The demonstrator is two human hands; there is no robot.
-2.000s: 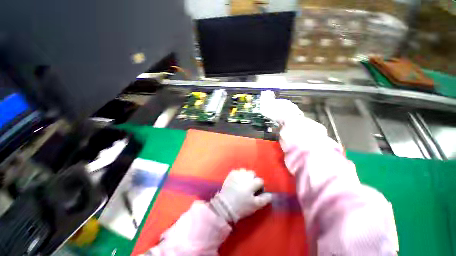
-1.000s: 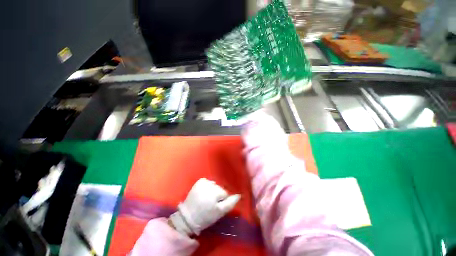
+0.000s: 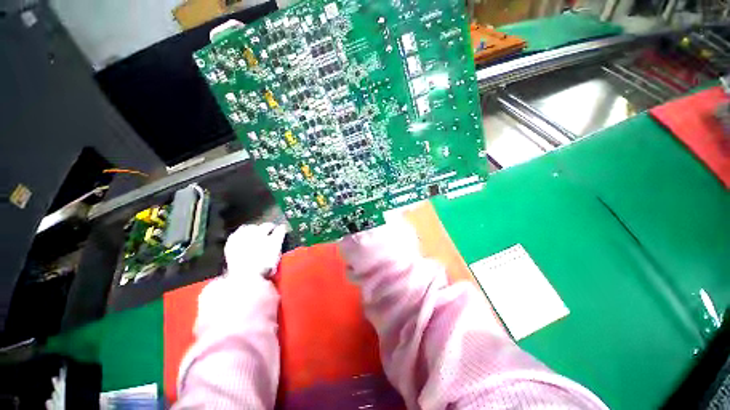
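Observation:
A large green circuit board [image 3: 352, 120] is held up, tilted on edge, with its side of small joints and parts facing me. My right hand [image 3: 383, 239], in a white glove, grips its bottom edge. My left hand [image 3: 254, 247], also gloved, is at the board's lower left corner; whether its fingers hold the board is hard to tell. A second circuit board [image 3: 166, 232] with yellow parts and a long pale block lies in the black carrier tray [image 3: 232, 210]. The red mat [image 3: 316, 304] lies under my forearms, with a purple strip [image 3: 344, 394] across it.
A white paper sheet [image 3: 520, 292] lies on the green mat [image 3: 592, 240] to the right. The conveyor's metal rails [image 3: 528, 120] run behind the bench. A black monitor [image 3: 180, 96] stands behind the board. Another red sheet [image 3: 704, 128] is at the far right.
My right hand has lifted the circuit board out of the tray and brought it nearer, its joint side facing me. My left hand has moved from the purple strip up to the board's lower corner.

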